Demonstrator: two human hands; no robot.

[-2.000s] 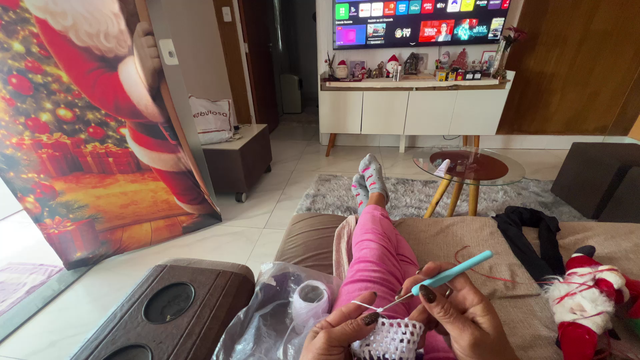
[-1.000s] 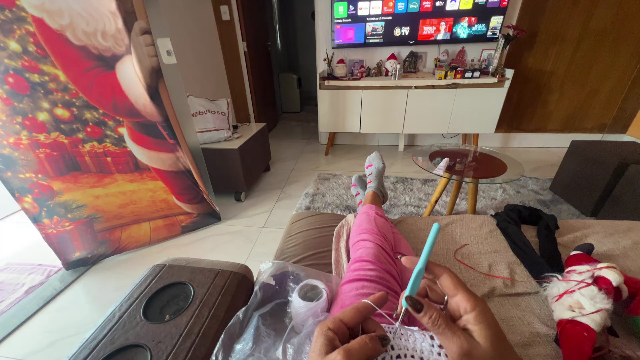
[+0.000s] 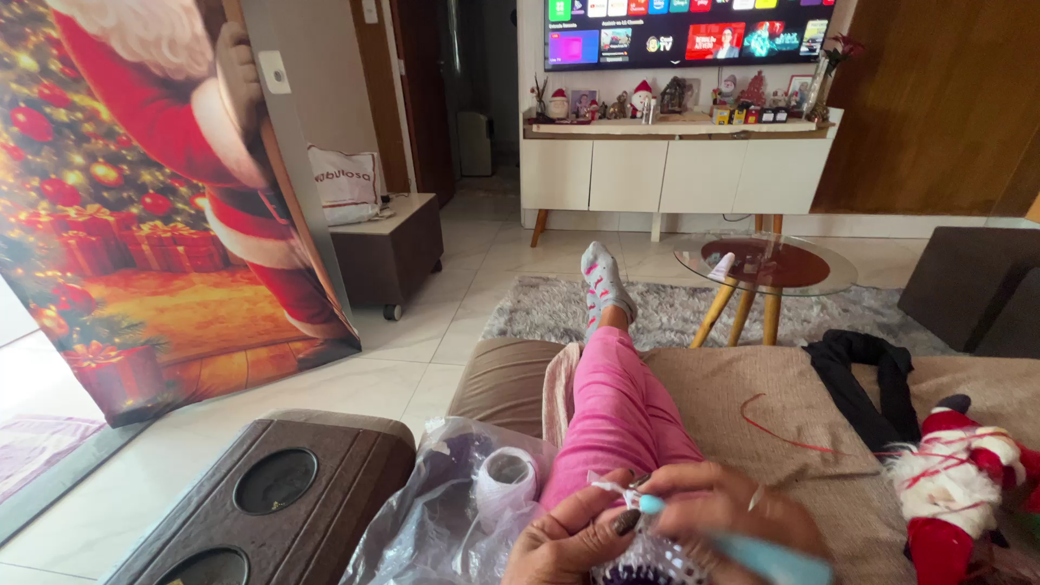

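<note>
My left hand (image 3: 573, 536) pinches the edge of white crochet work (image 3: 650, 561), which has a dark purple part low in the frame. My right hand (image 3: 731, 512) holds a crochet hook with a light blue handle (image 3: 768, 556), blurred; its shaft is hidden by the fingers. White yarn (image 3: 609, 485) loops up between the fingertips of both hands. Left of them, a roll of white yarn (image 3: 508, 479) sits in a clear plastic bag (image 3: 422, 520). The hands are over my legs in pink trousers (image 3: 617, 406).
A brown armrest with cup holders (image 3: 341, 463) lies at left. On the beige couch cover (image 3: 731, 390) at right are a red strand (image 3: 780, 435), a black cloth (image 3: 869, 382) and a Santa plush (image 3: 946, 487). A glass-topped table (image 3: 837, 280) stands beyond.
The blue handle, upright one second ago, now points down to the right, and my right hand has turned with it. The feet now overlap more.
</note>
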